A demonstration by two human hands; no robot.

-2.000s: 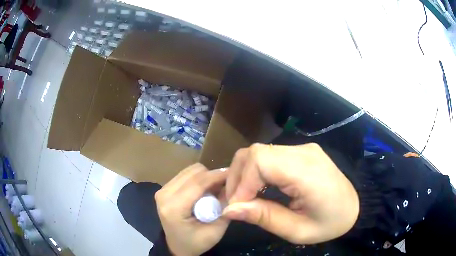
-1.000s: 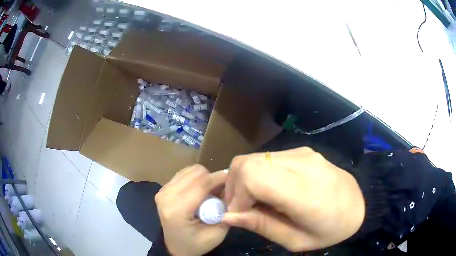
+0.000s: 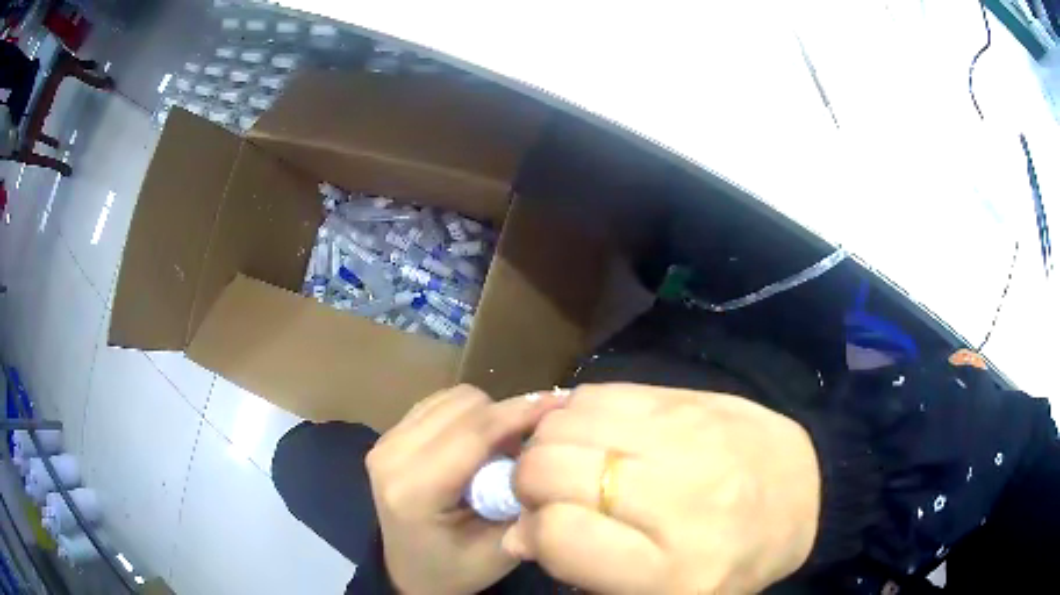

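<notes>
My left hand (image 3: 444,494) is closed around a small whitish cylindrical piece (image 3: 495,489), whose round end faces up between my hands; most of it is hidden. My right hand (image 3: 686,482), with a yellow ring, presses against the piece from the right with its fingers curled. I cannot tell what the right fingertips hold, because the back of the hand covers them. A brown cardboard carton (image 3: 320,363) stands open beyond my hands and holds many small labelled tubes (image 3: 401,265), white and clear with blue marks.
A white-covered bench (image 3: 697,70) runs along the top and right, with a dark pen-like tool (image 3: 1033,198) and a thin cord (image 3: 974,81). A clear hose with a green end (image 3: 674,282) hangs from its edge. Small white items (image 3: 233,76) lie behind the carton. White rolls (image 3: 67,511) stand lower left.
My right hand has turned over, so its back and ring now face up and cover the fingertips. My left hand still holds the whitish piece in nearly the same place.
</notes>
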